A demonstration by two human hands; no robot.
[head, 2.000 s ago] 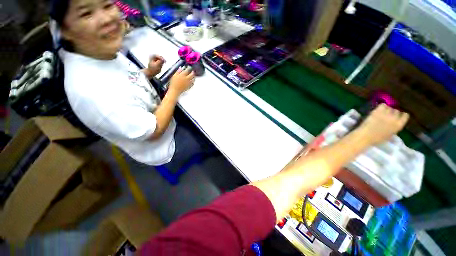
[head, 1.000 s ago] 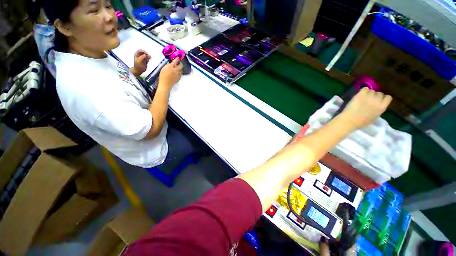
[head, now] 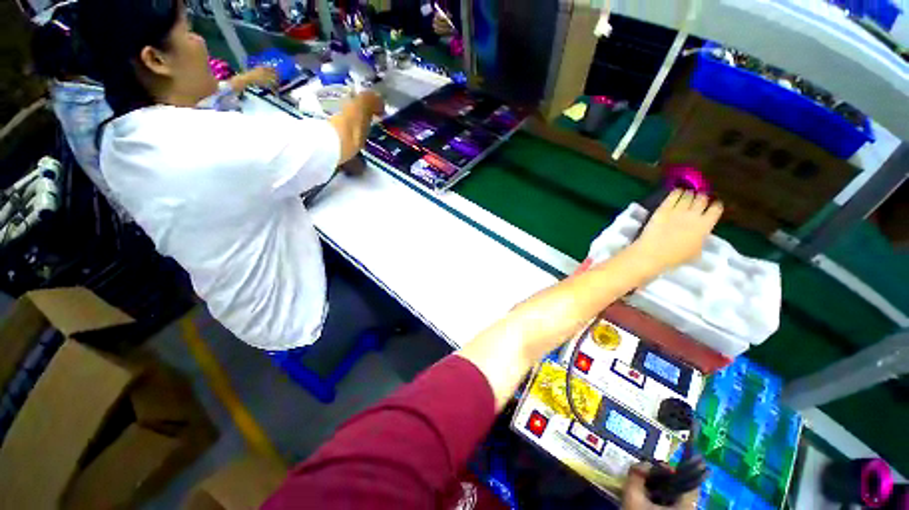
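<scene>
My left hand (head: 680, 231) reaches across and grips a dark hair dryer with a magenta ring (head: 688, 179) over a white moulded tray (head: 733, 289). The hand hides much of the dryer. My right hand (head: 648, 490), cut off by the bottom edge, holds a bundled black power cord (head: 675, 480) beside the near tester. Two white testers, near (head: 558, 438) and far (head: 608, 374), lie side by side with small lit displays. A black cable curves over them. A round black socket (head: 675, 412) shows on the far one.
A red-brown stack (head: 670, 332) lies under the tray. A blue-green patterned panel (head: 748, 428) is right of the testers. Another dryer (head: 859, 482) lies at lower right. A co-worker in white (head: 214, 209) sits left by the white bench (head: 419, 269); dark parts (head: 444, 134) lie beyond.
My right hand has come into view at the bottom with the cord bundle. My left hand stays on the dryer. The co-worker has turned away and moved an arm towards the back.
</scene>
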